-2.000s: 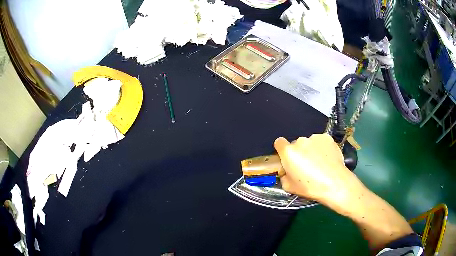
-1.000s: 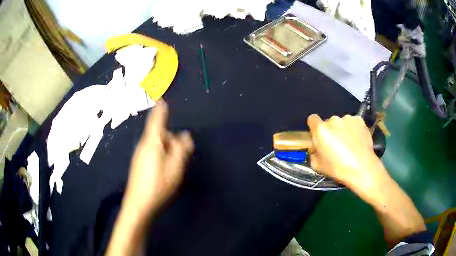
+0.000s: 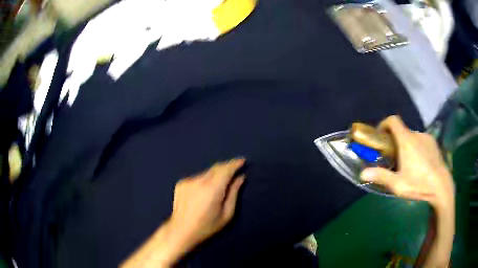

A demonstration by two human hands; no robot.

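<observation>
My right hand (image 3: 419,162) grips the wooden handle of the steam iron (image 3: 343,154), whose pointed silver soleplate faces left at the table's right edge. A dark fabric strip (image 3: 173,112) shows as a faint curved edge on the dark table cover. My left hand (image 3: 207,201) is on the dark cloth, thumb and forefinger near each other; whether it pinches fabric cannot be told. The picture is blurred.
White cut pieces (image 3: 131,31) lie at the far left, over part of a yellow curved template (image 3: 233,14). The metal iron rest (image 3: 367,27) sits on a white sheet (image 3: 427,84) at the far right. Green floor (image 3: 351,235) shows beyond the table's right edge.
The view has shifted, and things at the far side sit higher in the picture. My left hand came into view, then moved right and down onto the cloth. The iron remains in my right hand.
</observation>
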